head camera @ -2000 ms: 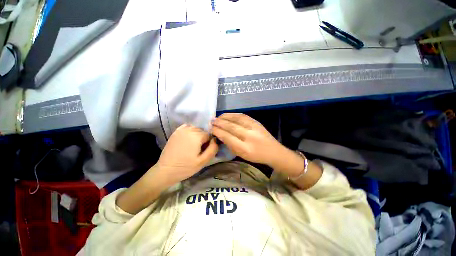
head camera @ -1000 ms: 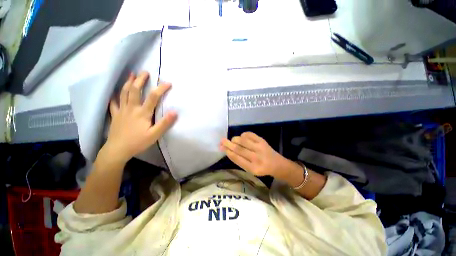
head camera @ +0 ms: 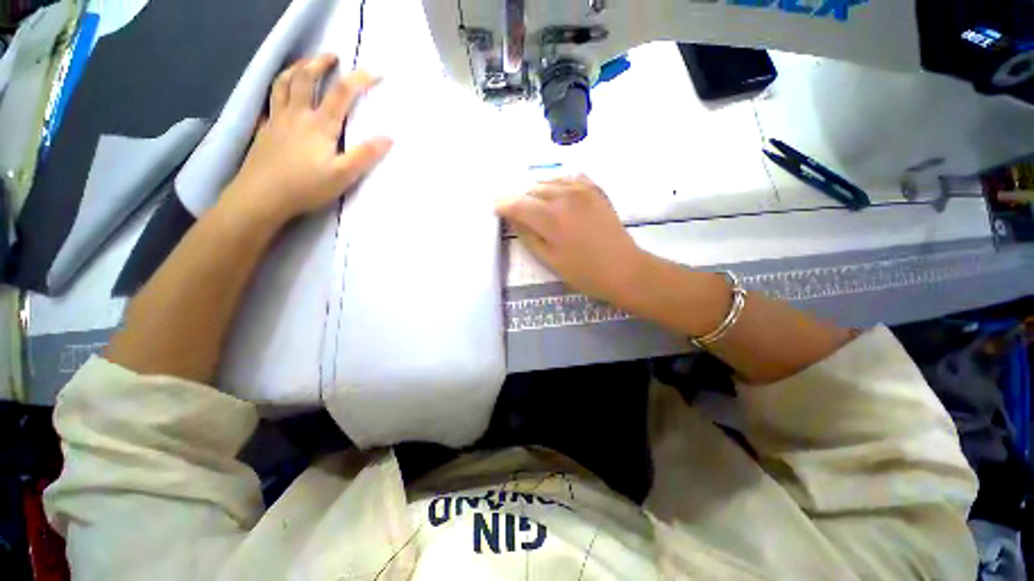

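A pale fabric panel (head camera: pixel 420 284) with a thin dark seam line lies on the white table and hangs over its front edge. My left hand (head camera: pixel 301 148) lies spread on the panel, left of and over the seam line, fingers apart. My right hand (head camera: pixel 578 233) has its fingers together at the panel's right edge; whether they pinch the cloth is unclear. The sewing machine's presser foot and needle area (head camera: pixel 507 82) is just beyond the panel's upper right part. The panel's far end runs out of the picture.
Dark grey cut panels (head camera: pixel 85 187) with a folded pale corner lie at the left. Thread snips (head camera: pixel 816 174) and a black smartphone (head camera: pixel 727 70) lie right of the needle. The white machine head (head camera: pixel 680 20) spans the top right. A ruler strip (head camera: pixel 794 281) runs along the front edge.
Both hands and the panel have moved forward, away from my body, towards the machine. My right hand has come from below the table edge onto the tabletop. More of the machine head now shows.
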